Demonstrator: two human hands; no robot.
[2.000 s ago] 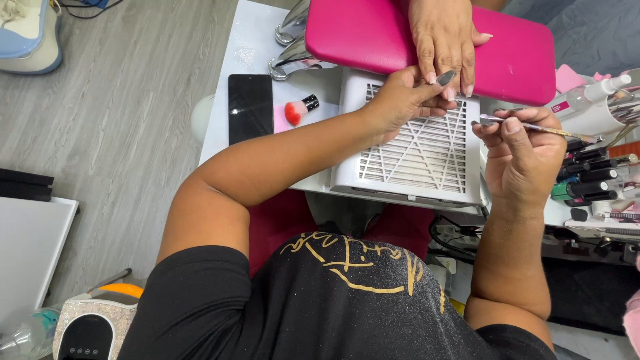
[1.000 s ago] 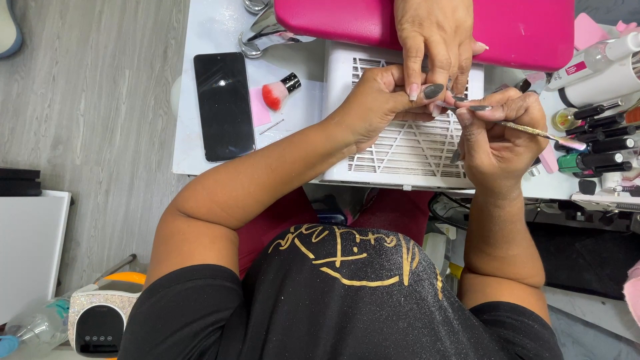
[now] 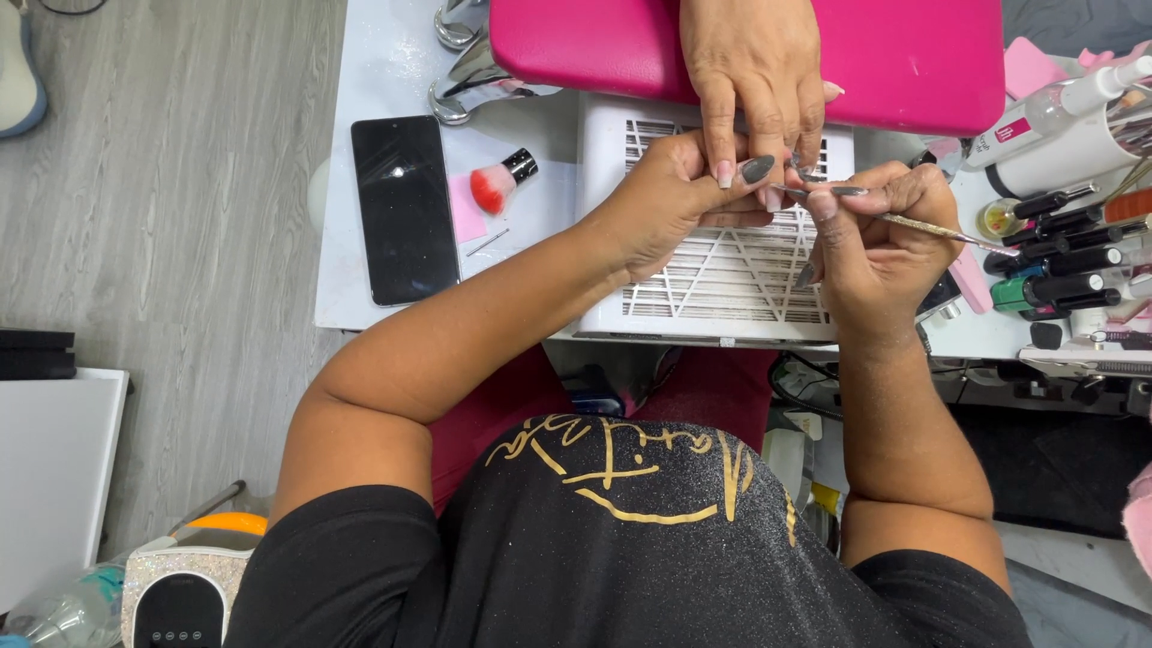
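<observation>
My left hand [image 3: 688, 193] holds a finger of another person's hand [image 3: 760, 85], which reaches down over a pink padded armrest [image 3: 909, 63]. In my right hand [image 3: 886, 229] is a slim metal cuticle tool [image 3: 927, 225] with a glittery handle. Its tip meets the held fingers near a nail; which nail exactly is hard to tell. Both hands are above a white nail dust collector [image 3: 729, 270] with a slatted grille. Left of it lie a brush with red and white bristles [image 3: 493, 187], a thin metal bit [image 3: 488, 242] and a black phone [image 3: 405, 211].
Nail polish bottles [image 3: 1048, 292] crowd the right side of the white table [image 3: 337, 288]. Behind them are a clear spray bottle [image 3: 1044, 121] and a white holder [image 3: 1066, 162]. Chrome armrest legs [image 3: 477, 76] stand at the back left. A glittery device [image 3: 180, 594] is at lower left.
From two seconds ago, my right hand has moved left to the held fingers, bringing the tool's tip against them. My left hand still holds on. The view has shifted slightly.
</observation>
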